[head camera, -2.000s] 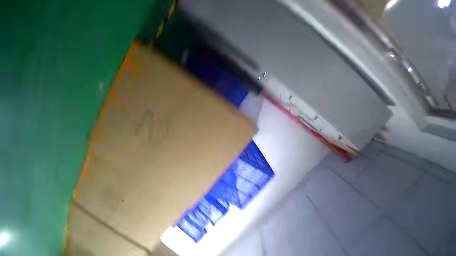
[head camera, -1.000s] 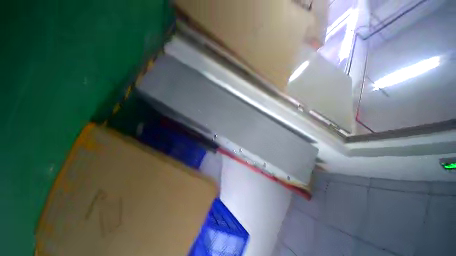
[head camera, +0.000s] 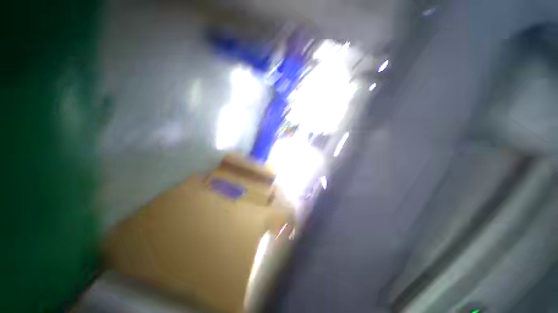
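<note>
The view is strongly tilted and blurred. Neither my left hand nor my right hand is in the picture. A brown cardboard carton lies at the lower middle, with a small purple-blue patch on it near its upper end. A blurred blue thing, maybe a plastic crate, stands above the carton beside very bright glare. Nothing is seen held.
A green floor or surface fills the left edge. A shiny grey-white surface lies between it and the blue thing. A grey wall or panel runs down the right of centre. A pale frame with a dark stripe is at the lower right.
The camera has swung to another part of the room. The large carton, grey cabinet and ceiling light from before are no longer seen the same way; glare, a carton and a blue thing now fill the middle.
</note>
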